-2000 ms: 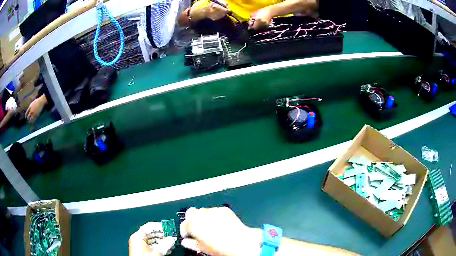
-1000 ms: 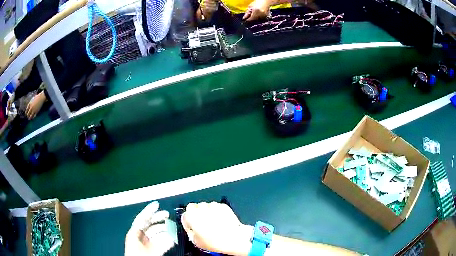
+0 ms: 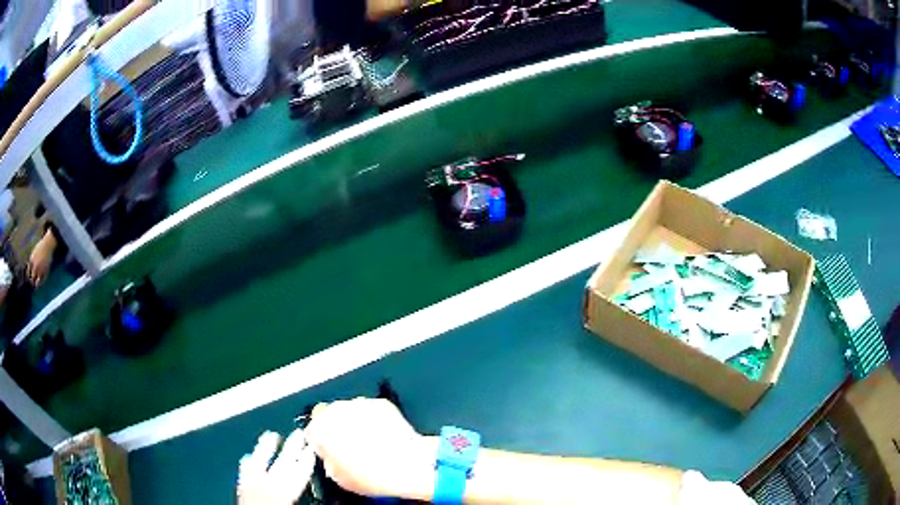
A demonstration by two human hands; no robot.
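A black unit [image 3: 388, 396] lies at the bottom centre, mostly hidden under my hands; only dark edges of it show. My right hand [image 3: 365, 446], with a blue wristband, is curled over it, fingertips at its left side. My left hand [image 3: 273, 473], with pale-covered fingers, is just left of my right fingertips and cut off by the lower edge. Whether it holds anything is hidden. A carton [image 3: 681, 357] of white and green flat pieces stands to the right. A small carton [image 3: 120, 473] of green boards stands at the lower left.
A green conveyor [image 3: 326, 266] with a white rail [image 3: 395, 347] carries several black units, one [image 3: 479, 209] near its middle. A ribbed green panel [image 3: 851, 314] and clear bag [image 3: 816, 225] lie right of the large carton. A blue tray [image 3: 880, 136] is at far right; a person's hand [image 3: 41, 258] shows far left.
The view has shifted, so the scene sits further left. The green board seen in my left hand earlier no longer shows clearly. My left fingers are now close against my right fingertips.
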